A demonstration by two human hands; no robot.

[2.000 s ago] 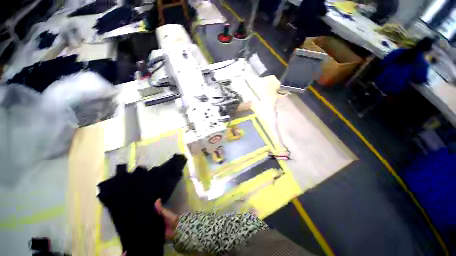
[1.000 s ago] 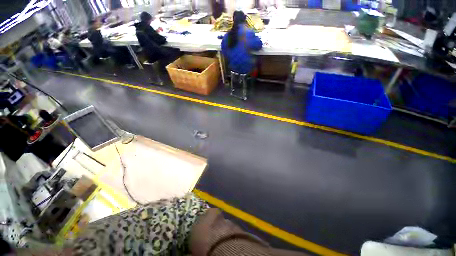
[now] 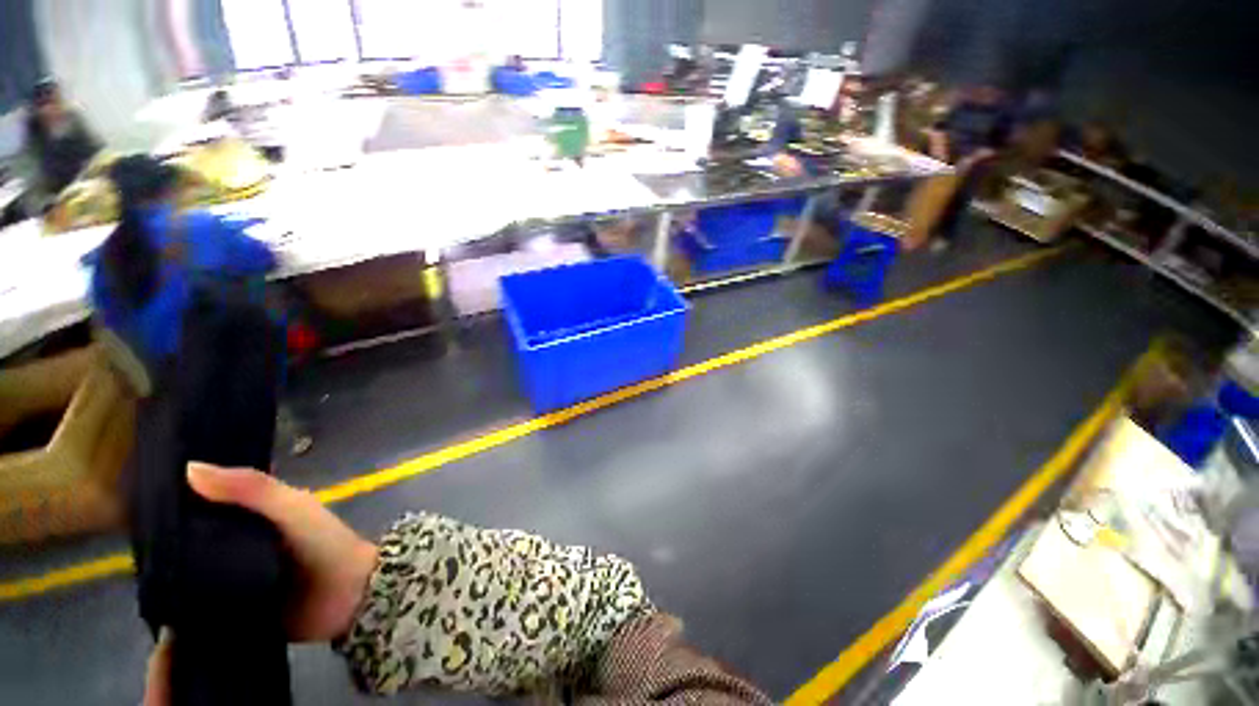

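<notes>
A long black bundle (image 3: 214, 483) stands nearly upright at the left, its lower end cut off by the bottom edge. My right hand (image 3: 307, 552), bare, with a leopard-print cuff, grips its right side, the thumb lying across the front. Only a fingertip of my left hand (image 3: 159, 673) shows at the bottom edge, against the bundle's left side; the rest is out of the picture. The sewing machine is not in view.
A blue bin (image 3: 601, 338) stands by a long white table (image 3: 414, 207) across the aisle. A person in blue (image 3: 228, 248) sits behind the bundle, beside a cardboard box (image 3: 69, 469). A blue stool (image 3: 863, 262) stands further right. A pale work table (image 3: 994, 648) is at lower right.
The view has swung right, away from the sewing machine and across the aisle. The black bundle, out of view one second ago, is now raised in front of me at the left.
</notes>
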